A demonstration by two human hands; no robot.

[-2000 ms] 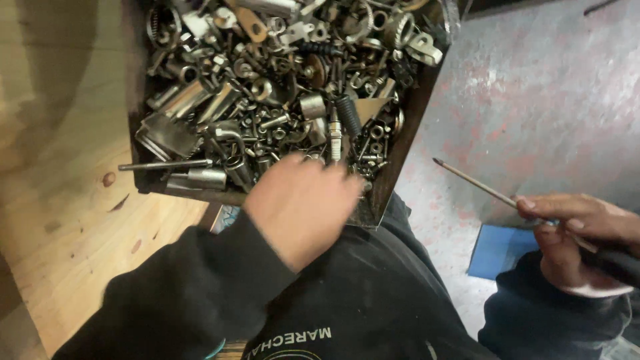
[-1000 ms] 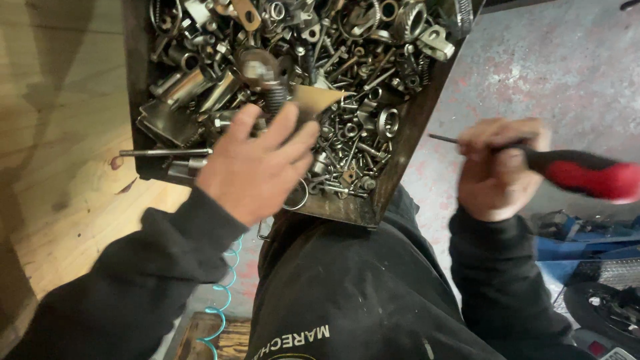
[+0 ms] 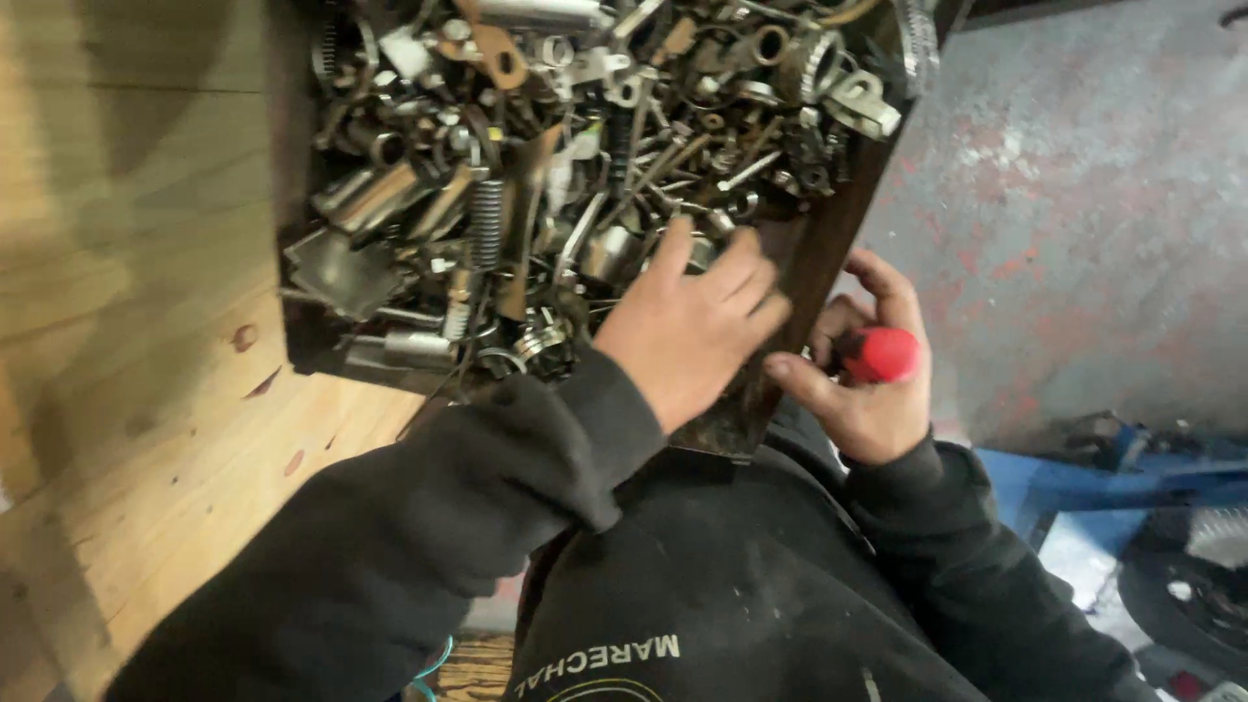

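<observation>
A dark metal drawer (image 3: 829,214) is filled with mixed metal hardware: bolts, washers, brackets and rings. My left hand (image 3: 692,322) reaches over its near right part, fingers spread and touching or just above the parts; nothing is seen held in it. Beside the drawer's right wall, my right hand (image 3: 868,380) is closed round a screwdriver with a red handle end (image 3: 882,355); its shaft is hidden. A coil spring (image 3: 486,226) and a pointed brownish flat piece (image 3: 531,224) lie left of my left hand. A cylindrical metal part (image 3: 417,346) rests near the drawer's lower left corner.
A knotty wooden surface (image 3: 175,409) lies left of the drawer. On the right is a grey floor (image 3: 1053,224) with reddish worn patches. Blue equipment (image 3: 1024,483) and a black round part (image 3: 1180,585) are at the lower right. My clothed legs are under the drawer's near edge.
My left hand has moved right across the hardware, towards the drawer's right wall. My right hand has come in beside that wall, and the screwdriver now points away, its handle end towards the camera.
</observation>
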